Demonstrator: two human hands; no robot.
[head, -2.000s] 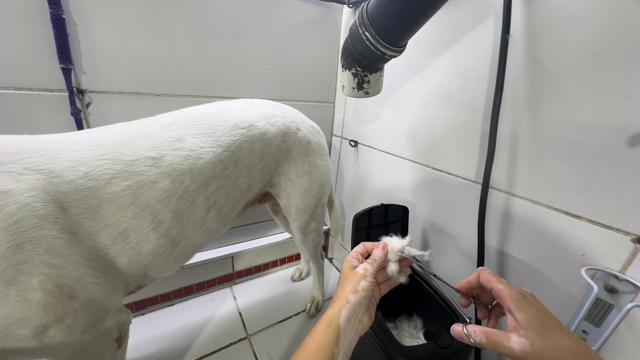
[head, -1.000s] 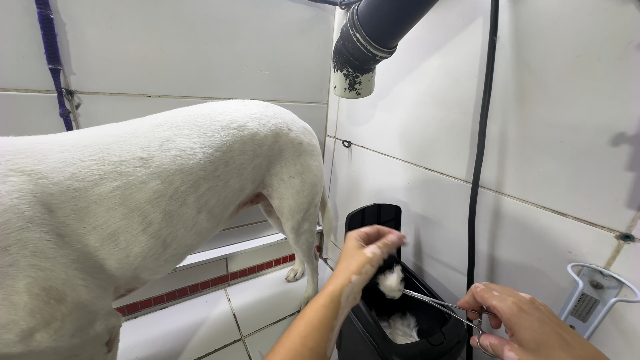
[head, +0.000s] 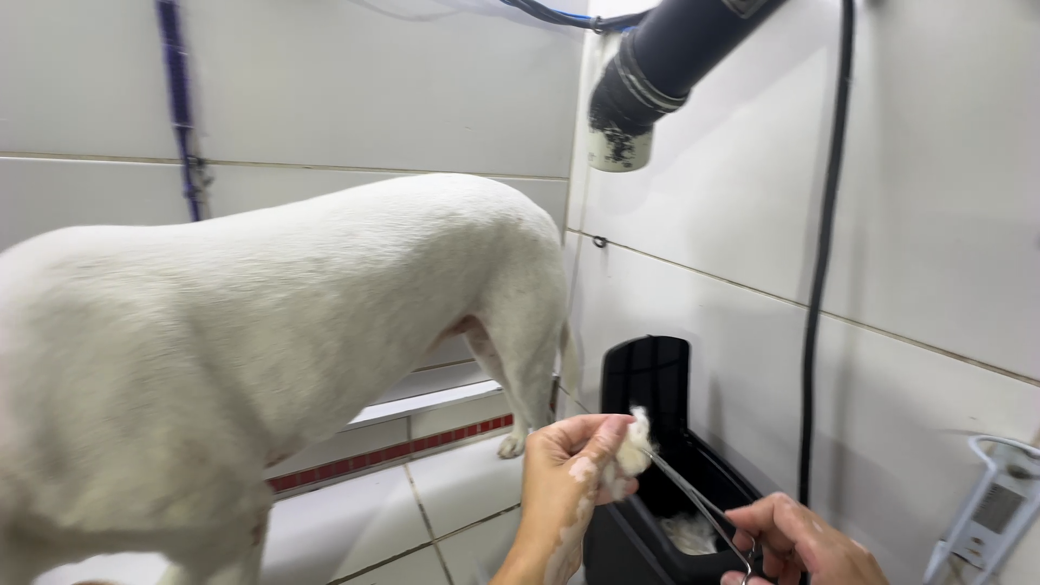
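Note:
Above the bin, my left hand pinches a tuft of white cotton or fluff between thumb and fingers. The tips of a slim metal scissor-handled clamp meet the tuft from the right. My right hand holds the clamp by its ring handles, low in the view. A short-haired white dog stands on the left with its rear toward the wall corner; its head is out of view. Below the hands, a black plastic bin has its lid up and pale fluff inside.
A dark dryer hose with a pale nozzle hangs over the corner. Down the right tiled wall runs a black cable. A white metal holder is at lower right. A purple strap hangs behind the dog, which stands on a tiled surface.
A second ago my left hand was raised above the tuft, which hung at the clamp's tips. Now my left fingers are on the tuft, with the clamp still against it.

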